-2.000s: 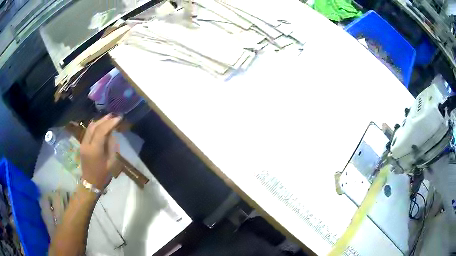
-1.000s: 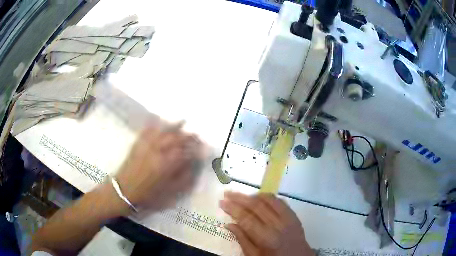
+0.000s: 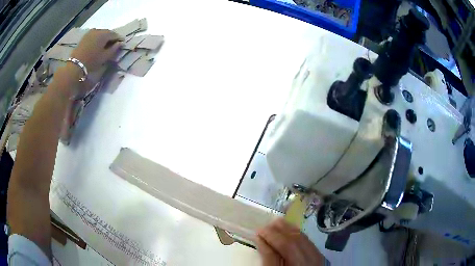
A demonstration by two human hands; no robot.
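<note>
A long grey-beige fabric strip [image 3: 182, 195] lies across the table towards the machine, with a thin shiny line along it. My right hand [image 3: 289, 244] holds its right end near the needle area, cut off by the bottom edge. Yellow tape [image 3: 295, 213] shows under the presser foot [image 3: 298, 193], partly hidden by my right hand. My left hand [image 3: 99, 49] reaches into the stack of cut pieces [image 3: 140, 60] at the far left; its fingers touch a piece, but whether they grip it is unclear.
The white sewing machine head [image 3: 323, 119] fills the right side, with a chrome lever guard [image 3: 398, 174]. A blue bin [image 3: 344, 18] stands beyond the table's far edge. A printed ruler scale [image 3: 104, 228] runs along the table's front edge.
My left hand has moved from the front middle to the cut pieces. The long strip now lies flat in view with my right hand on its end. The view has shifted closer to the machine head.
</note>
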